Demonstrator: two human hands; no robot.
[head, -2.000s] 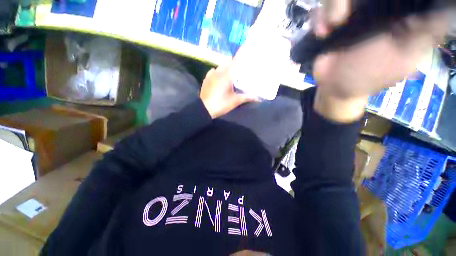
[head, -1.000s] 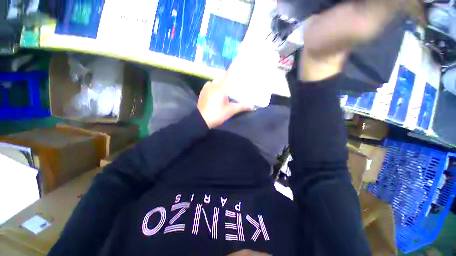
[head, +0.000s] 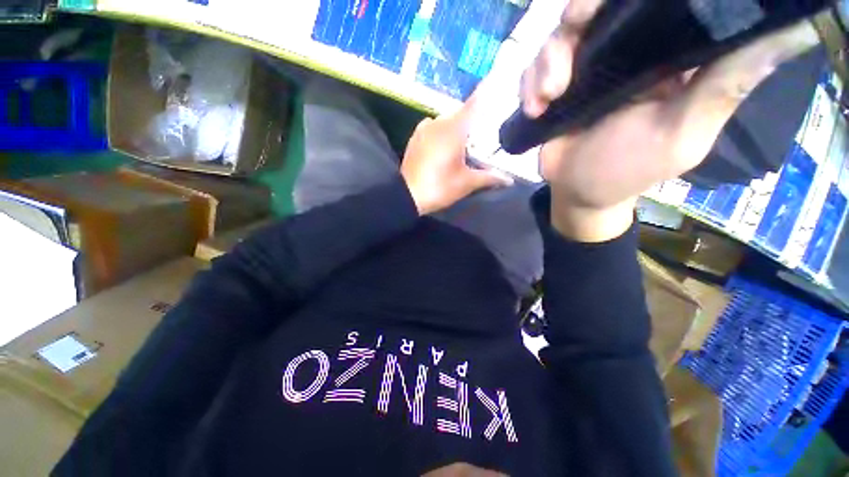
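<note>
My left hand [head: 442,168] holds a white housing [head: 507,156] at the bench's front edge, fingers and thumb around its near end. The housing is overexposed, so its details do not show. My right hand [head: 633,140] grips a black electric screwdriver [head: 596,79], which slants down to the left. Its narrow tip [head: 500,149] is at the housing; whether it touches a screw cannot be told. The screwdriver's rear part reaches the top right of the picture.
Blue-and-white printed packaging [head: 372,33] covers the yellow-edged bench [head: 279,51]. Dark sheets [head: 777,121] lie behind my right hand. A carton with clear bags [head: 177,121] stands left under the bench, closed cartons [head: 112,307] at lower left, a blue crate [head: 782,373] at right.
My right hand and the screwdriver, blurred and higher up before, have come down to the housing. My left hand still holds the housing. The whole view has shifted slightly.
</note>
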